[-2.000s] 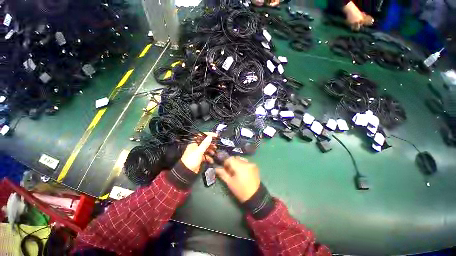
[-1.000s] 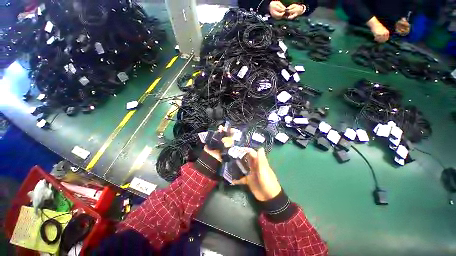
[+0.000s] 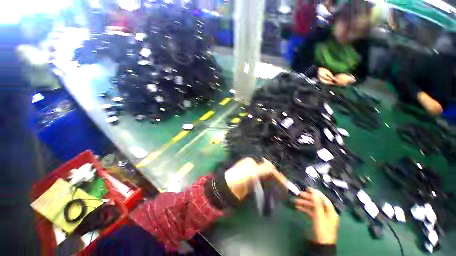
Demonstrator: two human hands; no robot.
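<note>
My left hand is bent over a blurred bundle of black antenna modules with a pale face, which hangs below its fingers. My right hand is just to the right, fingers apart, with nothing visible in it. A small white piece shows between the two hands; blur hides whether either hand touches it. The large pile of coiled black cables lies beyond my hands, with white-faced modules along its right side.
A red crate with a yellow sheet and a black ring is at lower left. A pale post stands behind the table. Another cable heap is at back left. Two people sit across the table, hands over cables.
The view has swung left and up, and shows more of the hall. The bundle that was between both hands now hangs under my left hand. My right hand has come away, fingers spread.
</note>
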